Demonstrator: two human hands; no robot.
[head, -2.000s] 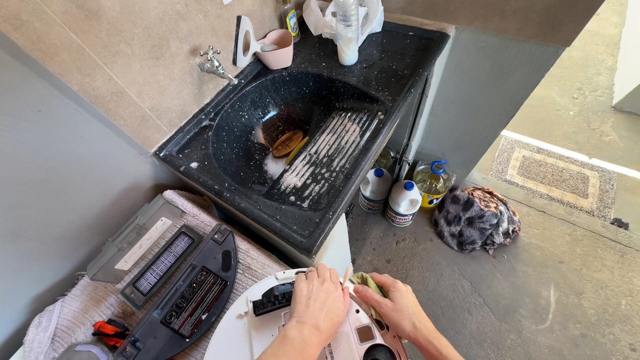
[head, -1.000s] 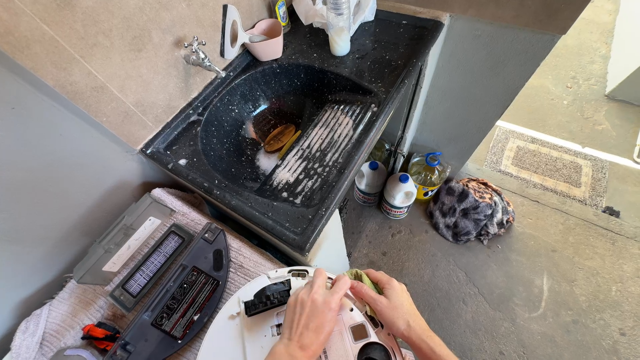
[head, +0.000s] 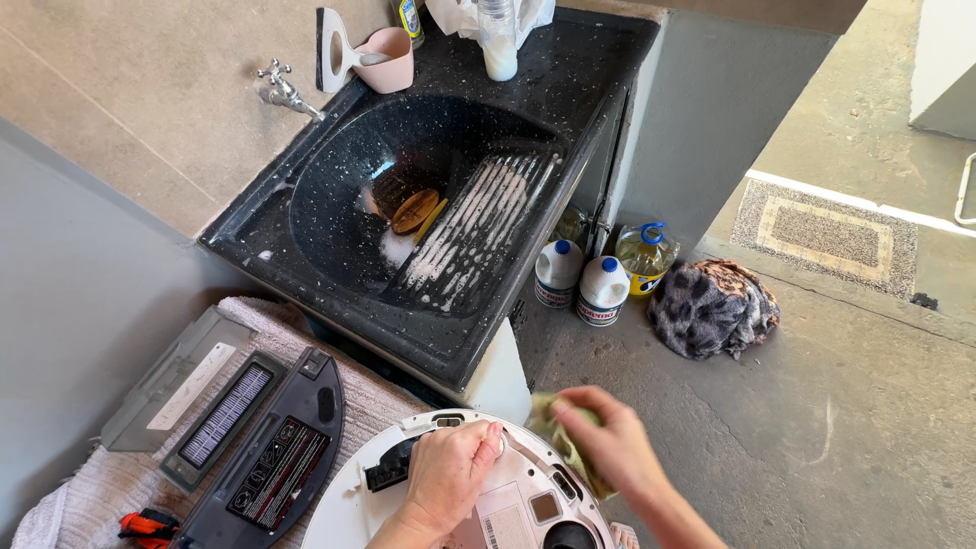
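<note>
A white robot vacuum cleaner [head: 503, 499] lies underside up at the bottom middle, its wheel and sensor openings showing. Curled over its upper part, my left hand [head: 451, 473] grips something small near the rim, mostly hidden by the fingers. My right hand [head: 610, 438] holds a green cloth [head: 568, 442] against the vacuum's right edge. To the left, on a light ribbed towel [head: 366, 381], rest a dark dustbin part [head: 282, 465] with a printed label, a pleated filter in its frame [head: 226, 412] and a translucent lid [head: 171, 389].
A speckled black sink [head: 328, 320] holds a wooden brush [head: 415, 212] and suds. Behind it stand a pink cup [head: 387, 61] and a clear bottle [head: 499, 46]. White jugs [head: 602, 290], a yellow-labelled bottle [head: 648, 255] and a furry bundle [head: 713, 309] sit on the floor.
My right hand and the green cloth have moved off the top of the vacuum to its right edge, farther from my left hand. The left hand stays on the vacuum.
</note>
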